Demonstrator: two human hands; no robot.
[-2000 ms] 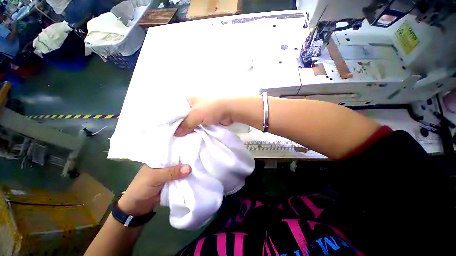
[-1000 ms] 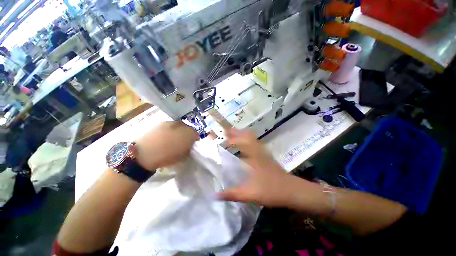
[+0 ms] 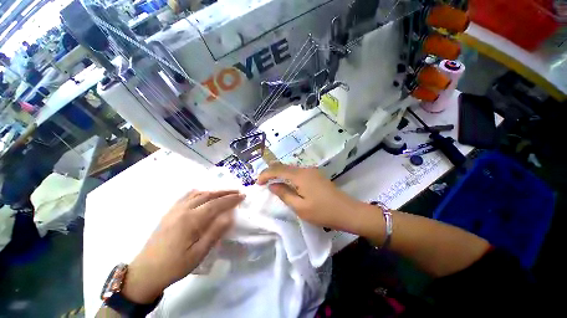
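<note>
A white knit garment piece lies bunched at the needle area and hangs down over the table's front edge. My left hand, with a watch on the wrist, lies flat on the fabric left of the needles. My right hand, with a bracelet, pinches the fabric edge with thumb and index finger just right of the presser foot area. The finger guard sits above the fingertips. Thin threads run down the machine head to the needles. The foot's exact position is unclear.
Orange parts stand beside a pale pink thread cone. A flat black rectangle and small dark tools lie at the table's right. A blue basket is below right. White fabric piles are at left.
The garment has come from the front left of the table to the needles. Since one second ago, my left hand has moved down-left onto the fabric, and my right hand has closed on its edge.
</note>
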